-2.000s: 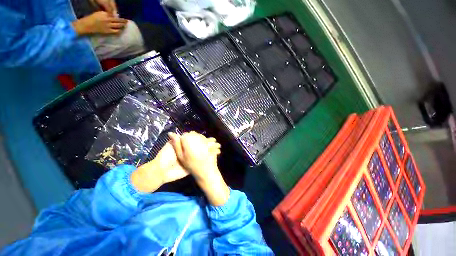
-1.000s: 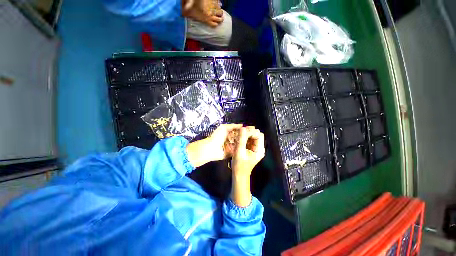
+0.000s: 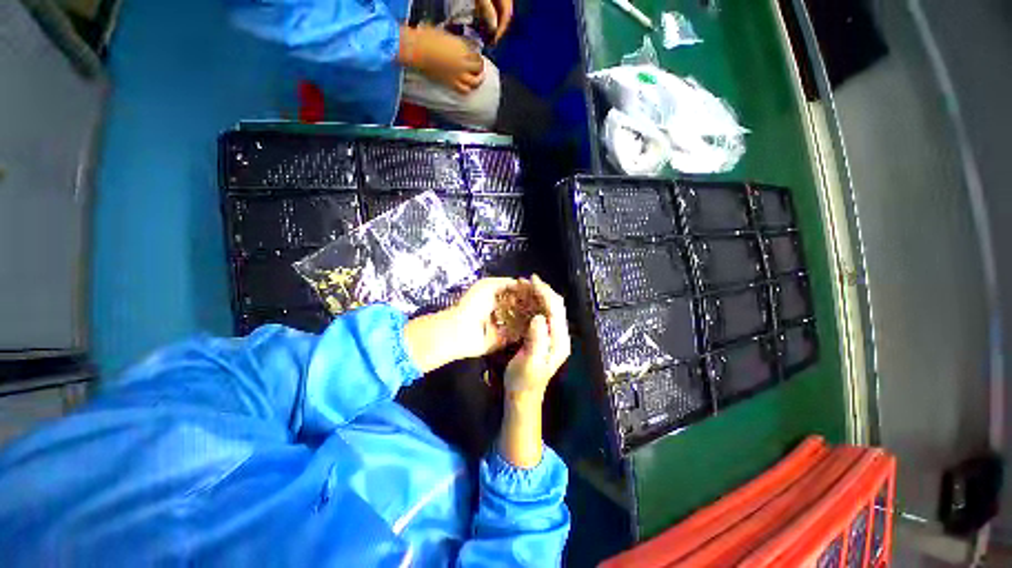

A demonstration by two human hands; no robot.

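My left hand (image 3: pixel 477 314) and my right hand (image 3: pixel 544 350) are cupped together, touching, low between the two black trays. A heap of small brown-gold parts (image 3: pixel 517 311) lies in the cupped palms, with my right thumb at its edge. A clear zip-lock bag (image 3: pixel 416 253) lies on the left black tray (image 3: pixel 291 222), with small gold parts (image 3: pixel 336 285) in its lower left corner. More small pale parts (image 3: pixel 633 357) lie in a near pocket of the right black tray (image 3: pixel 727 261).
Crumpled clear-white plastic bags (image 3: pixel 671 120) lie on the green bench (image 3: pixel 732 427) beyond the right tray. A red-orange foam tray stack (image 3: pixel 766 505) is at the lower right. A blue-sleeved person's hand (image 3: pixel 446 58) rests by their lap at the top. A white stick (image 3: pixel 633 11) lies farther off.
My hands have opened a little at the top, so the heap in them shows more. The view has shifted slightly; earlier it was tilted and the hands looked closed together.
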